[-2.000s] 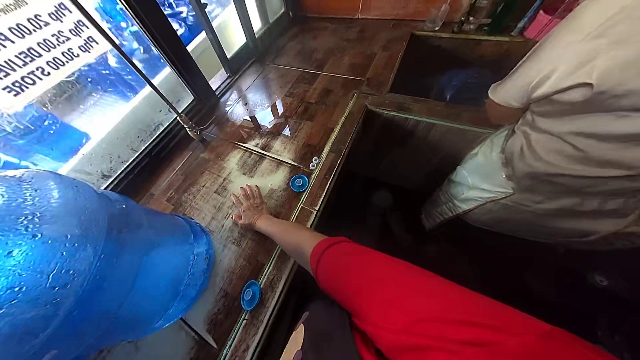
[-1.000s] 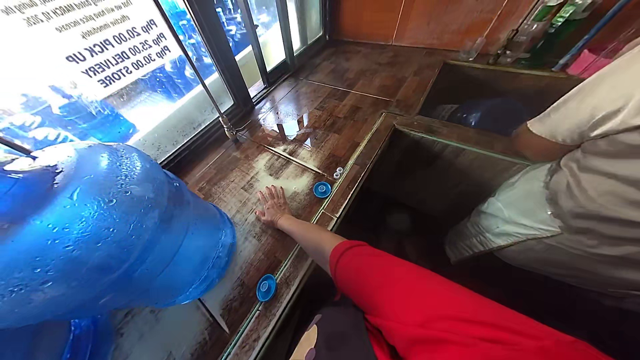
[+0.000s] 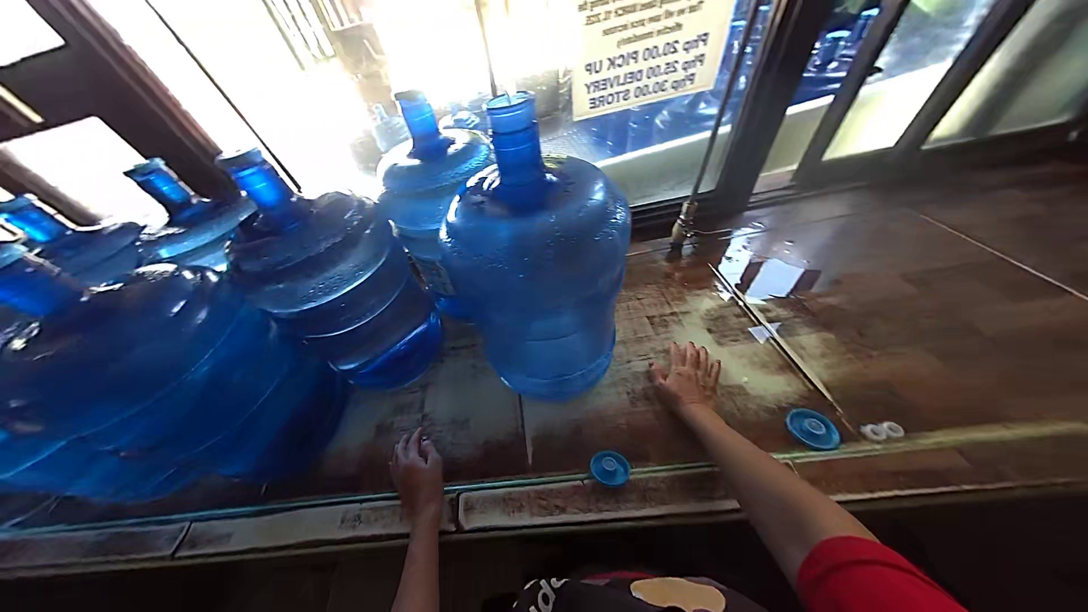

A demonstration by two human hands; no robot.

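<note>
My right hand (image 3: 687, 378) rests flat on the worn tiled counter (image 3: 935, 357), fingers spread, just right of a blue water jug (image 3: 544, 272) that stands upright. My left hand (image 3: 416, 467) lies near the counter's front edge, in front of the jugs, its fingers loosely bent and nothing seen in it. Between the two hands a blue cap (image 3: 610, 467) sits at the edge. Another blue cap (image 3: 813, 428) lies to the right of my right forearm, beside small white rings (image 3: 881, 431).
Several more blue jugs crowd the left, among them one with a dark blue base (image 3: 336, 280) and a large one (image 3: 153, 374) at the front. Behind stands a window with a printed sign (image 3: 650, 59). A thin strip (image 3: 778, 344) crosses the counter.
The view has swung left, bringing my left hand and more jugs into sight; the person in a light shirt is out of view. My right hand stays spread on the counter.
</note>
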